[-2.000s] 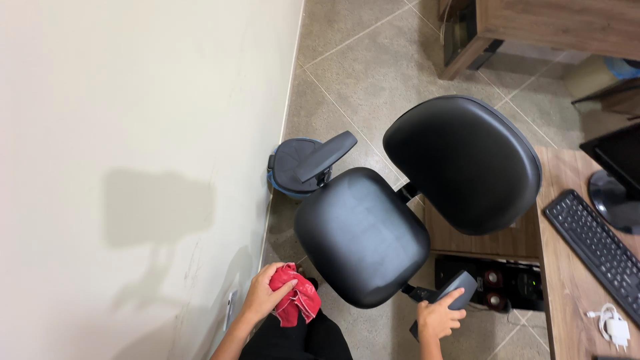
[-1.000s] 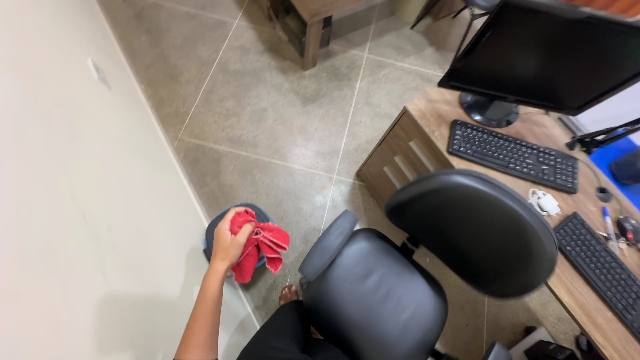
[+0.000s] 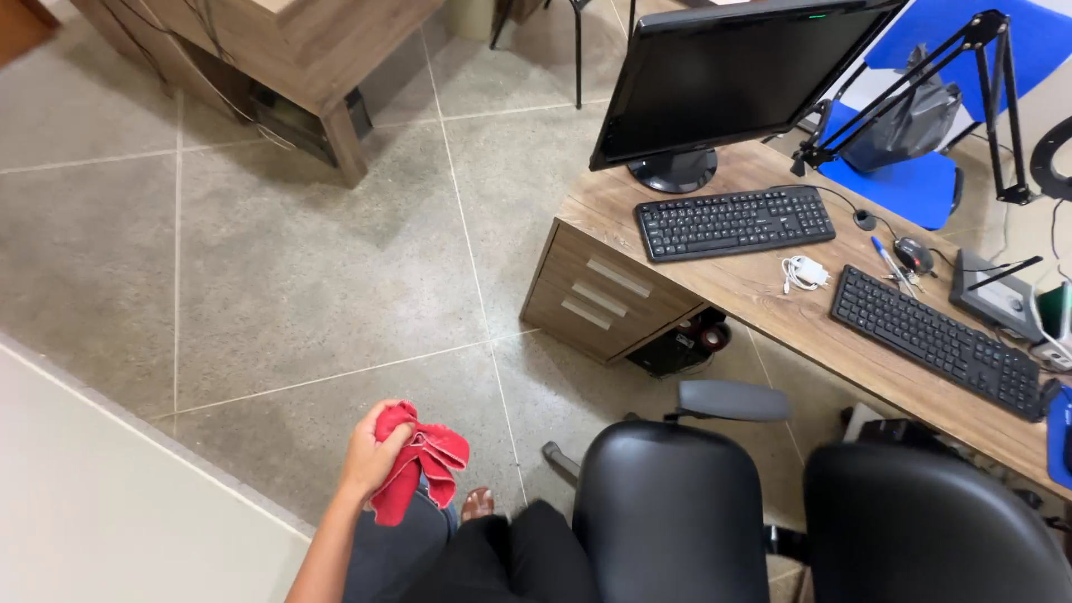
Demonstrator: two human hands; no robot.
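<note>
My left hand (image 3: 375,456) grips a crumpled red cloth (image 3: 419,461) with pale stitched edges, at the lower left of the view. The cloth hangs above a dark round bin (image 3: 389,548) that stands beside my legs. My right hand is out of view. A black padded office chair seat (image 3: 670,511) is right of my legs, with its backrest (image 3: 930,528) farther right and a grey armrest (image 3: 733,400) by the desk.
A wooden desk (image 3: 737,289) with drawers holds a monitor (image 3: 737,79), a black keyboard (image 3: 737,222), a second keyboard (image 3: 938,339), a white charger (image 3: 808,272) and a mouse (image 3: 913,255). Another wooden desk (image 3: 335,50) stands at upper left. A pale wall (image 3: 109,502) borders the lower left.
My right hand was on the chair's armrest two seconds ago and has left the view. The chair has turned relative to the desk. The view has swung toward the desk. The red cloth stays in my left hand.
</note>
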